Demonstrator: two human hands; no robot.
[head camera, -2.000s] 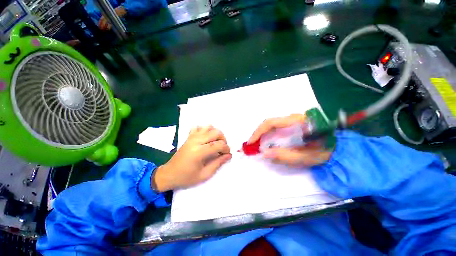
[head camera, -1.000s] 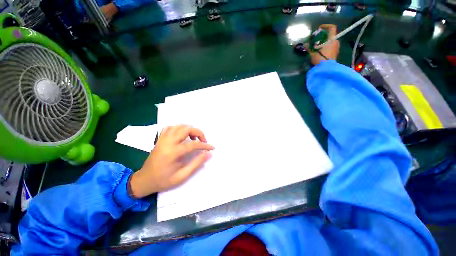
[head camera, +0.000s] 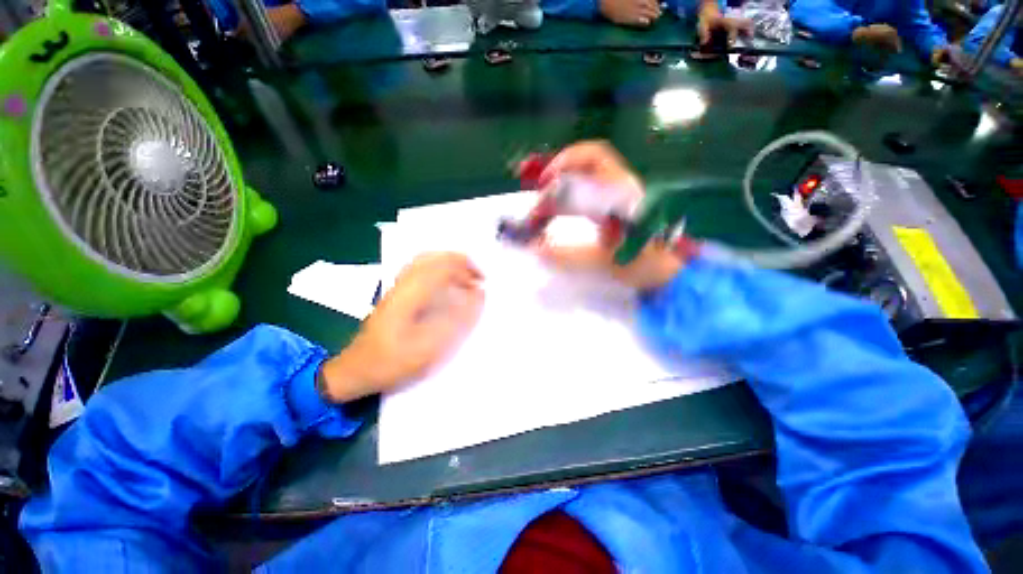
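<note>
My right hand (head camera: 595, 196), blurred, is over the back part of the white paper sheets (head camera: 538, 381). It grips the dispensing syringe (head camera: 583, 200), whose clear barrel and red tip point to the upper left. A small dark unit (head camera: 518, 231) shows at the lower fingers of this hand; the blur hides how it is held. My left hand (head camera: 421, 320) is blurred over the left part of the paper, palm down with its fingers bent. No object shows in it, but its fingertips are unclear.
A green frog fan (head camera: 140, 168) stands at left, a grey dispenser controller (head camera: 914, 241) at right with a looped hose (head camera: 774, 252). A paper scrap (head camera: 337, 286) lies left of the sheets, a dark unit (head camera: 328, 175) behind it. Blue-sleeved people (head camera: 858, 22) sit across.
My right hand has come back from the far right of the bench to the paper, with a dark unit now at its fingers. My left hand stays over the paper's left part.
</note>
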